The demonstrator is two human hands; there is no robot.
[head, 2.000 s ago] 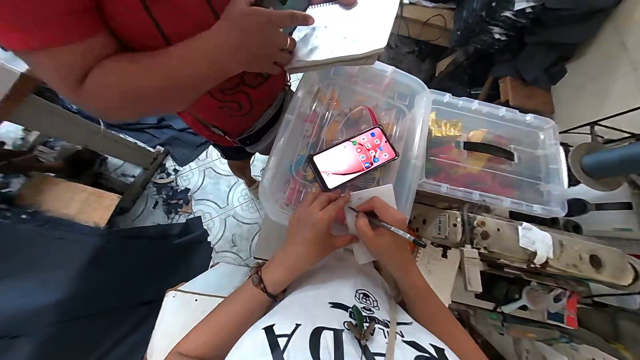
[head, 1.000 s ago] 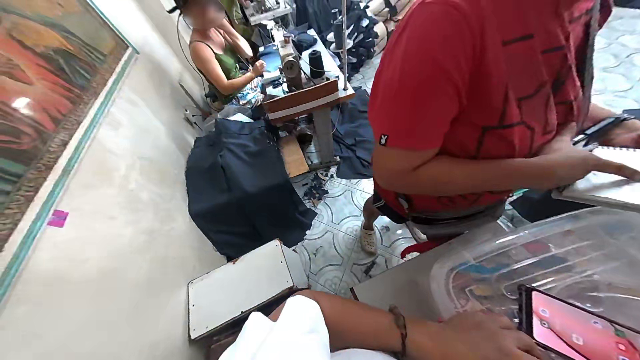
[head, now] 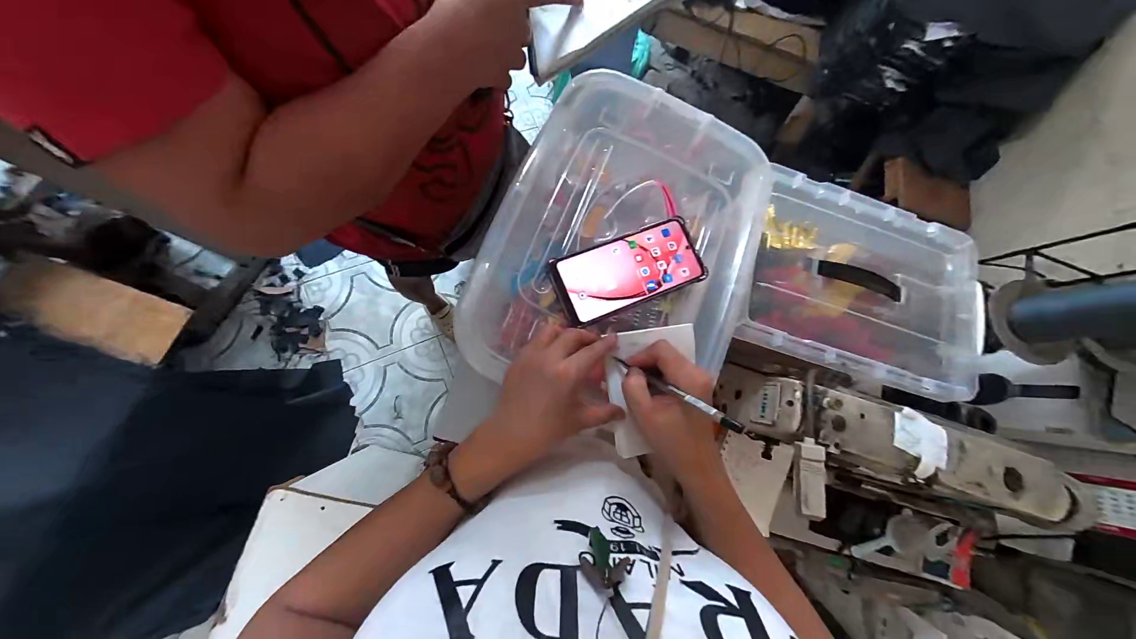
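My right hand (head: 670, 404) grips a slim pen (head: 697, 405), its tip on a small piece of white paper (head: 661, 339). Fingers of my left hand (head: 555, 382) rest on the paper's left edge, near the pen tip. The paper lies over the near edge of a clear plastic lid (head: 612, 106) on a bin, through which small coloured items show. Just beyond the paper, a smartphone (head: 628, 271) with its screen lit lies on the lid.
A person in a red shirt (head: 426, 133) stands at the left, holding a notebook (head: 590, 31). A second clear box (head: 874, 346) with a black handle is at the right, beside a sewing machine (head: 958, 453). Dark cloth (head: 160, 479) hangs at lower left.
The view swung left to the wall and another worker, then back to the lid. Compared with two seconds ago, the phone, pen and paper look much the same.
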